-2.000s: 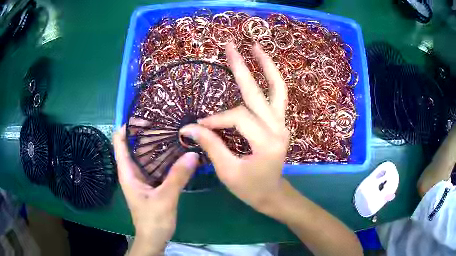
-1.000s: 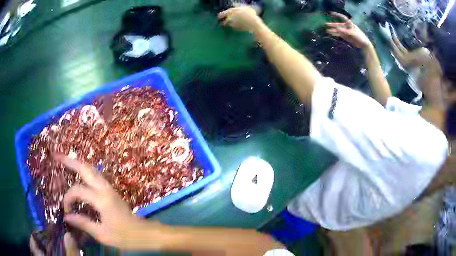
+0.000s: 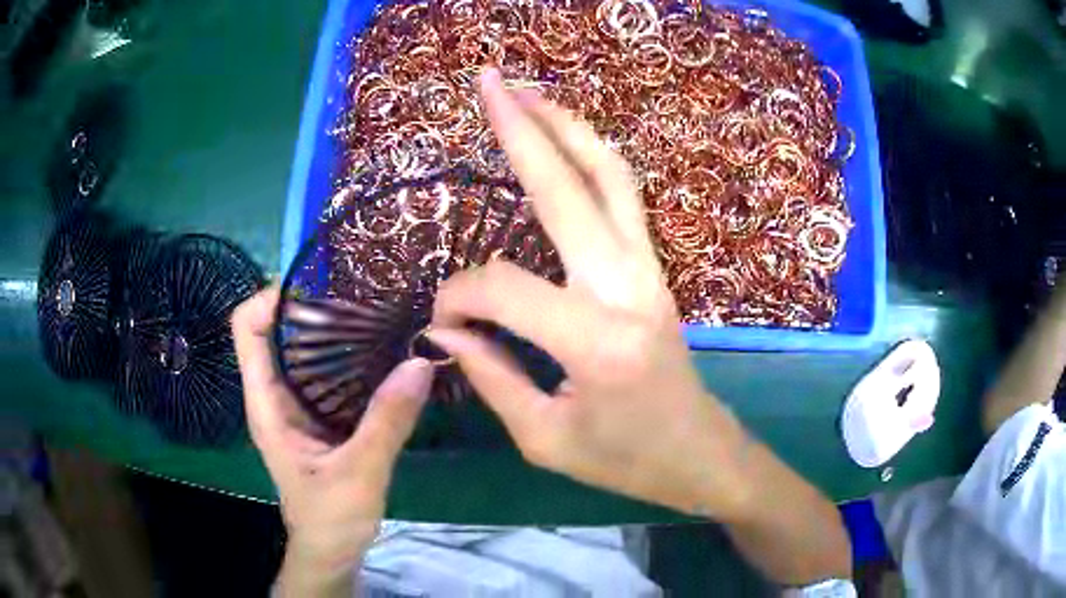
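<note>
My left hand (image 3: 327, 456) holds a black fan grille (image 3: 333, 350) by its lower left edge, thumb near the hub, over the front left of the blue tray (image 3: 772, 339). My right hand (image 3: 585, 327) pinches a thin copper-coloured ring (image 3: 423, 343) between thumb and index finger at the grille's hub, its other fingers raised. Whether the ring is seated cannot be told. The tray is heaped with copper-coloured rings (image 3: 725, 187). My hands hide part of the grille.
Ringed grilles (image 3: 175, 350) lie overlapping on the green bench (image 3: 199, 164) at left. Dark grilles (image 3: 959, 222) lie right of the tray. A white plastic piece (image 3: 891, 403) is near the tray's front right corner. A person's arm (image 3: 1029, 362) is at the right edge.
The view swung right and has come back. The grille, barely visible at the lower left edge one second ago, is in full view, with my right hand's fingertips at its hub.
</note>
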